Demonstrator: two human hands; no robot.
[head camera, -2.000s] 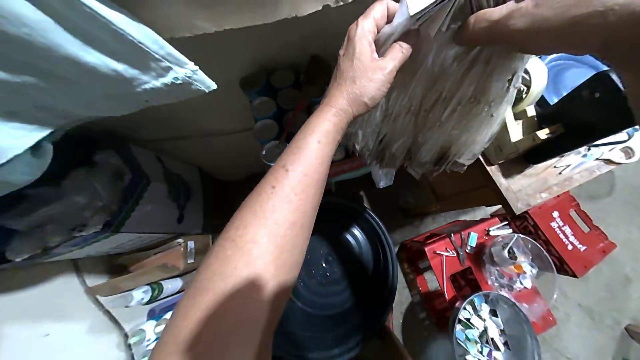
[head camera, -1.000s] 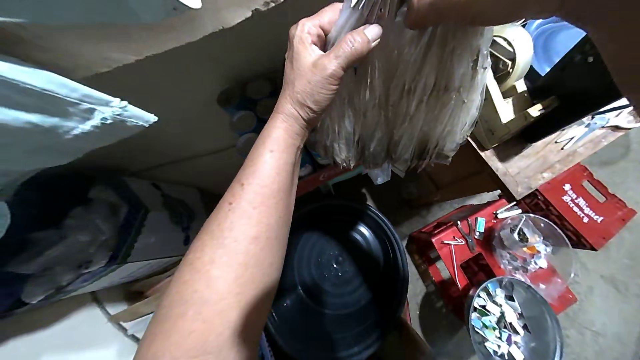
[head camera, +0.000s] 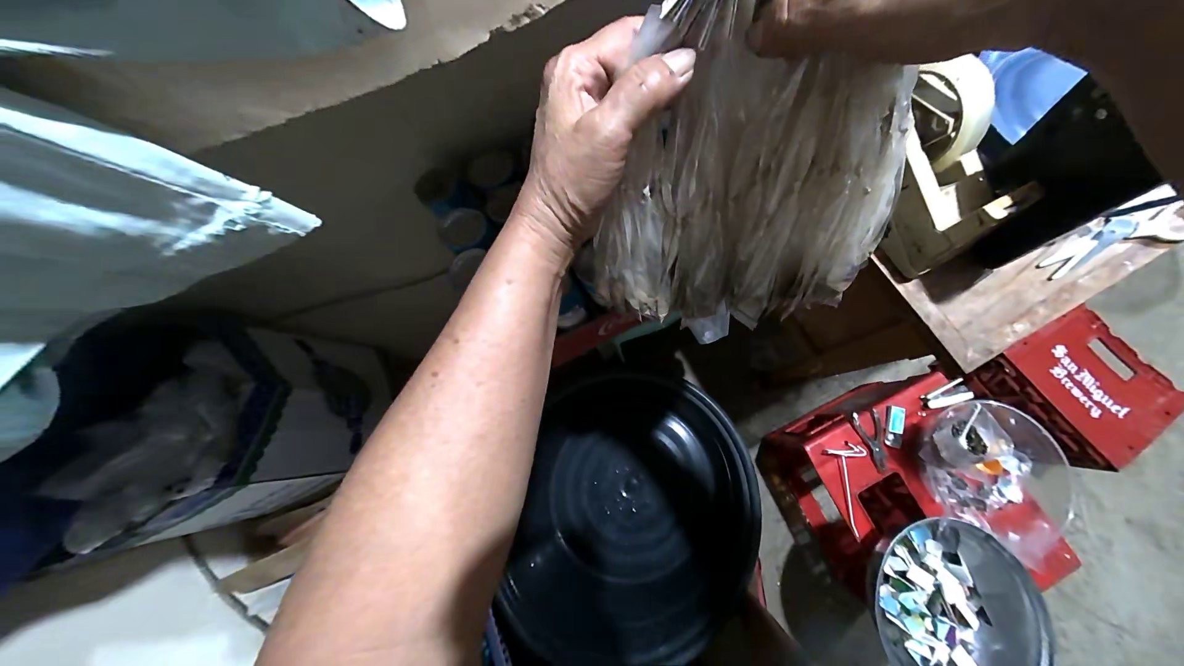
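A thick bundle of clear plastic bags or strips (head camera: 758, 185) hangs at the top centre of the head view. My left hand (head camera: 606, 120) grips its upper left edge between thumb and fingers. At the top right my right hand (head camera: 786, 28) touches the upper part of the bundle; its fingers are mostly cut off or hidden by the frame edge. Below the bundle and beside my left forearm lies a round black plastic basin (head camera: 638, 499) with a few small specks in it.
Red crates (head camera: 1091, 388) stand at the right, with pliers (head camera: 869, 439), a clear tub (head camera: 1050, 462) and a container of small cut pieces (head camera: 934, 592). Above them is a wooden table (head camera: 999, 305) with scissors and a tape dispenser (head camera: 962, 111). Cans (head camera: 462, 227) and an open box (head camera: 314, 379) are leftward.
The bundle and my left hand appear further left in the view, and the bundle hangs more upright than two seconds ago. The view has shifted somewhat.
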